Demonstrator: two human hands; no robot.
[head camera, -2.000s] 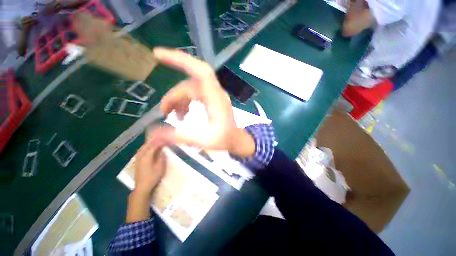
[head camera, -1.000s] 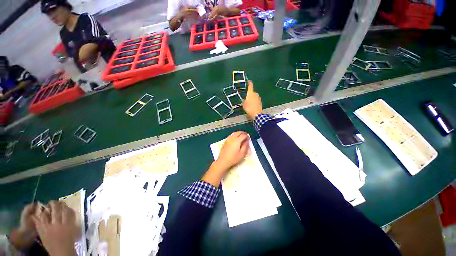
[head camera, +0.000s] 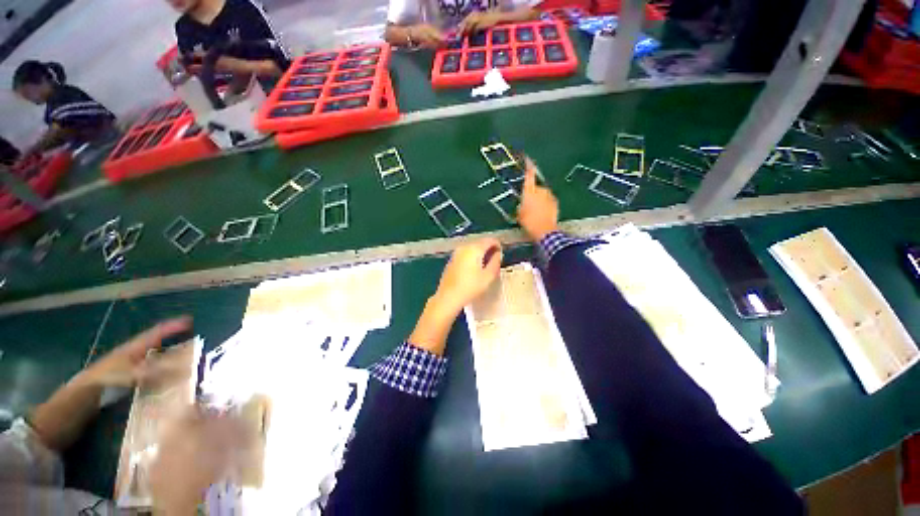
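An adhesive sheet (head camera: 525, 363) with tan pieces lies on the green bench in front of me. My left hand (head camera: 469, 274) is over its top left corner, fingers curled; whether it holds anything is unclear. My right hand (head camera: 537, 207) reaches over the metal rail onto the conveyor, index finger extended at a phone middle frame (head camera: 501, 159). Its other fingers are curled, and I cannot tell if it grips a frame. A waste liner pile (head camera: 686, 333) lies right of my right forearm.
Other frames (head camera: 444, 210) are scattered on the conveyor behind the rail (head camera: 404, 248). A smartphone (head camera: 741, 270) and spare sheet stack (head camera: 847, 307) lie right. A neighbour's blurred hands (head camera: 192, 448) and liner scraps (head camera: 288, 403) are left. Red trays (head camera: 504, 52) stand across; a post (head camera: 777, 101) rises right.
My right hand has gone from raised above the bench to reaching over the conveyor. My left hand has moved slightly up the sheet to its top left corner. The view has swung.
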